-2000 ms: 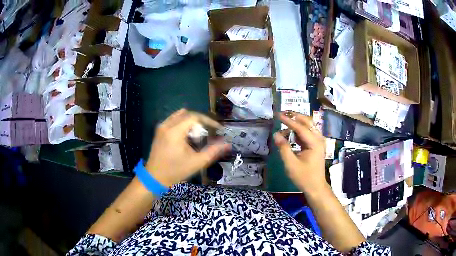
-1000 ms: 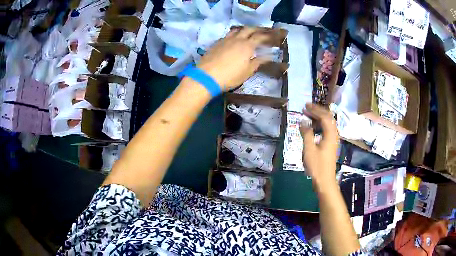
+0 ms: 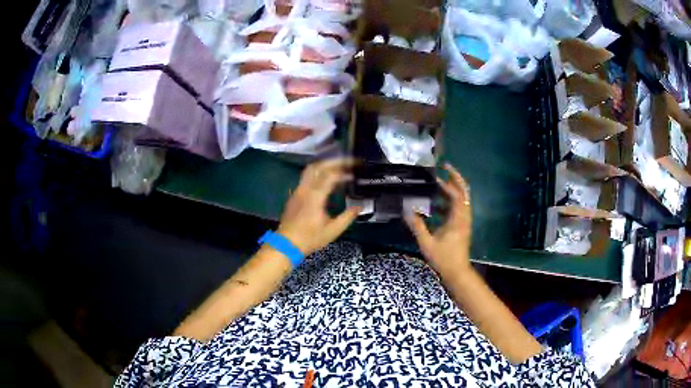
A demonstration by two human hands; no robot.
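Observation:
A black retail box with white lettering [image 3: 393,179] stands at the near end of a row of open boxes, close to the bench's front edge. My left hand [image 3: 322,201] grips its left side, and my right hand [image 3: 443,220] grips its right side, thumbs on small pale flaps at the near face. Behind it, open boxes with raised brown flaps hold whitish pouches [image 3: 407,141]. The hands are slightly blurred.
White carrier bags [image 3: 292,121] and lilac boxes [image 3: 144,102] stand to the left. Another row of open boxes [image 3: 583,186] stands to the right. More bags [image 3: 492,49] lie at the back. Blue crates [image 3: 557,322] show below the bench edge and at far left.
The view has turned left, so the middle row now shows at the right. Both hands have come to the near box of the left row, which now shows its black lettered side.

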